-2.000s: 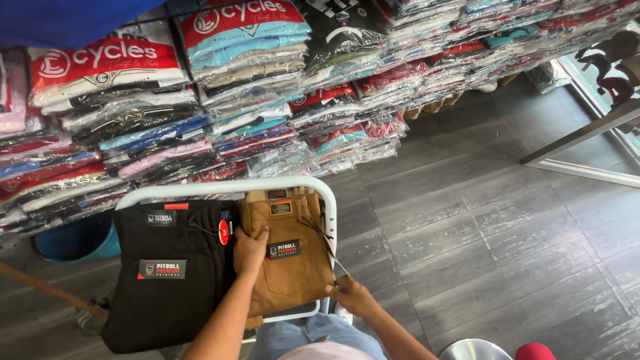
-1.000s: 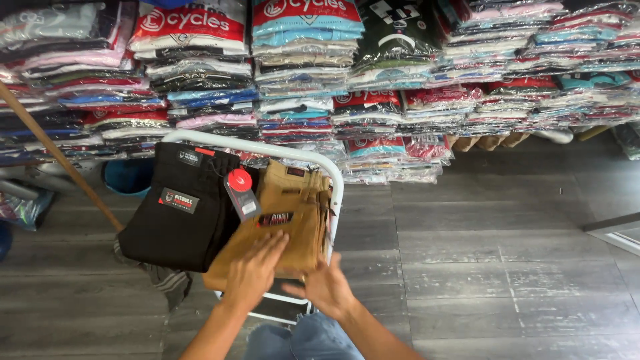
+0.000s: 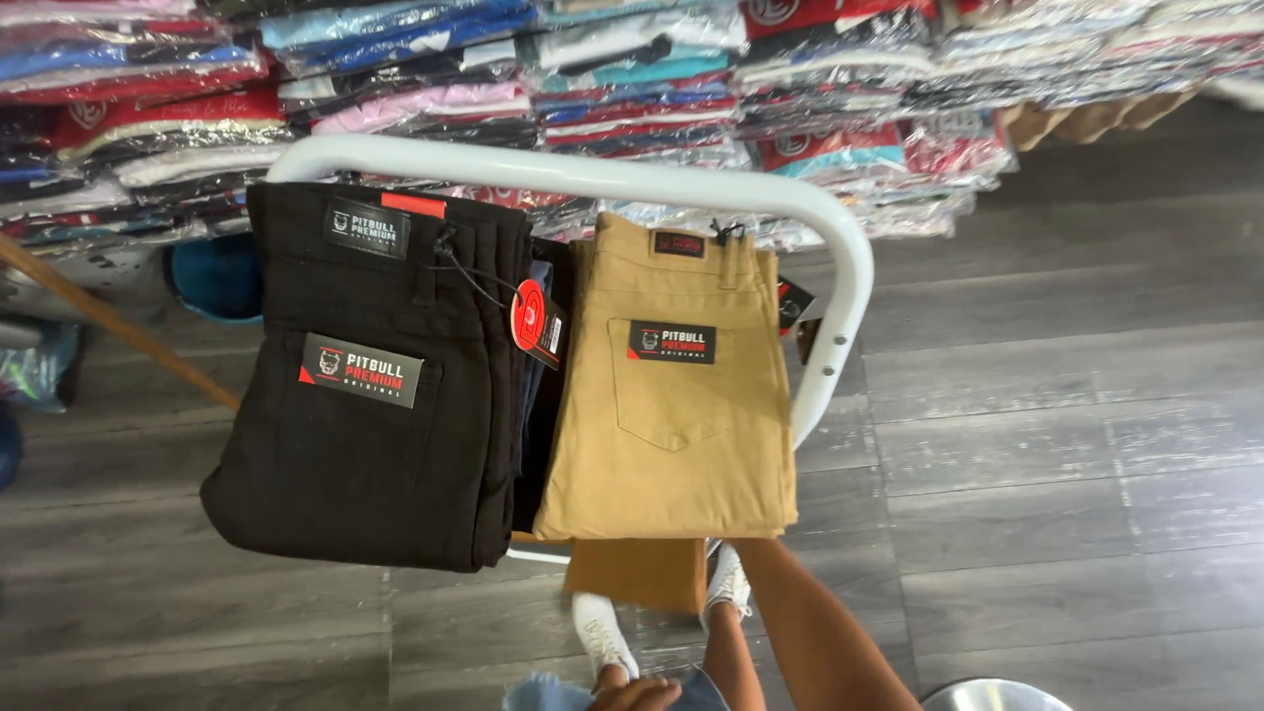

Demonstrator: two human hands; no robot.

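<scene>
Folded tan trousers (image 3: 681,415) lie on the right half of a white-framed stand, a brand patch on their back pocket. Beneath their lower edge, a strip of darker brown fabric (image 3: 637,575) sticks out. Folded black trousers (image 3: 365,464) with a red hang tag (image 3: 530,311) lie to the left, and dark and blue garments show between the piles. My right forearm rises to the tan trousers' lower edge; the hand itself is hidden there. At the bottom edge, my left hand (image 3: 637,695) shows only its fingers, near denim shorts, so its grip is unclear.
The stand's white tubular rail (image 3: 592,176) curves around the trousers. Behind it rise stacks of plastic-wrapped clothes (image 3: 632,109). A wooden pole (image 3: 118,321) and a blue tub (image 3: 215,276) are at left. A round metal surface (image 3: 992,695) shows at bottom right.
Both hands were on the trousers a second ago; my left hand has since moved off them, down to the bottom edge. My right hand has gone out of sight at their lower edge.
</scene>
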